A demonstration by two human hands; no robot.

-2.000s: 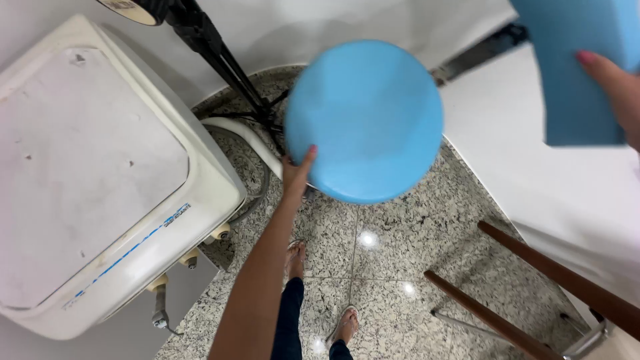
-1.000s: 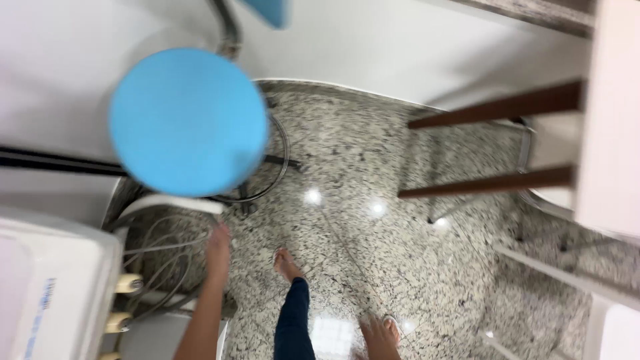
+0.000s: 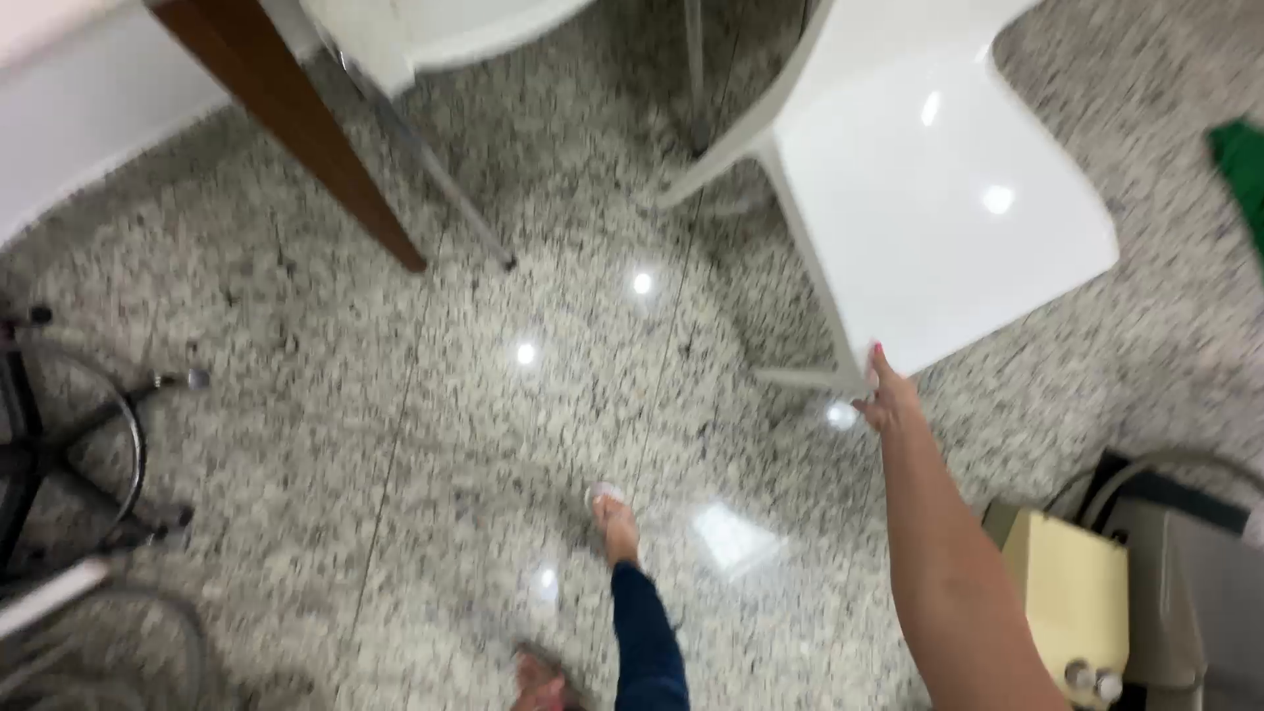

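My right hand (image 3: 892, 397) reaches in from the lower right and grips the near corner of a white plastic chair (image 3: 938, 217). Its thumb lies against the seat edge, while the other fingers are bent and partly hidden at the corner. The chair stands on the speckled granite floor (image 3: 513, 425), its legs angled out to the left. My left hand is out of the frame.
A wheeled stool base (image 3: 35, 454) stands at the left, above a pale hose (image 3: 49, 597). A brown table leg (image 3: 306, 148) and another white chair (image 3: 474, 30) are at the top. Cream-coloured equipment (image 3: 1071, 592) stands lower right. Green material (image 3: 1244, 178) shows at the right edge.
The view has swung far to the right, away from the blue stool seat. My left hand, on that seat two seconds ago, has left the view. My right hand now holds the white chair's corner.
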